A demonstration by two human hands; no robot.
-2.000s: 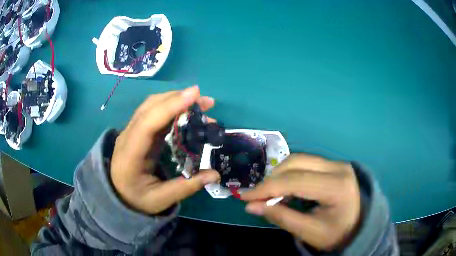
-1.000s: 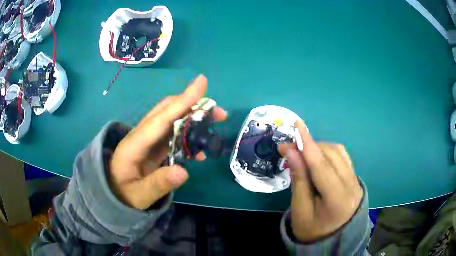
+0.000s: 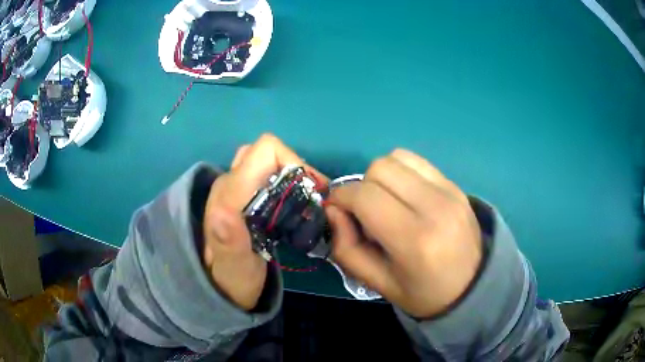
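My left hand [image 3: 244, 219] holds a dark camera board [image 3: 272, 205] with a black lens [image 3: 303, 223] facing up and to the right. A red lead runs across the board, and a thin red-and-black wire hangs below it. My right hand [image 3: 410, 233] is at the board's right edge, with thumb and fingertips pinched together by a red lead; what lies between the fingertips is too small and blurred to tell. A white housing [image 3: 362, 288] lies on the green bench under my right hand, mostly hidden.
Another white housing [image 3: 263, 53] with a dark inner part and a thin twisted lead lies at the upper left. Several white housings with boards and red wires [image 3: 92, 117] stand at the far left. A cardboard box [image 3: 18, 247] is below the bench edge at lower left.
My right hand has left the housing's right side and come to the board in my left hand. The board has turned slightly. The upper-left housing appears shifted right and up in the view.
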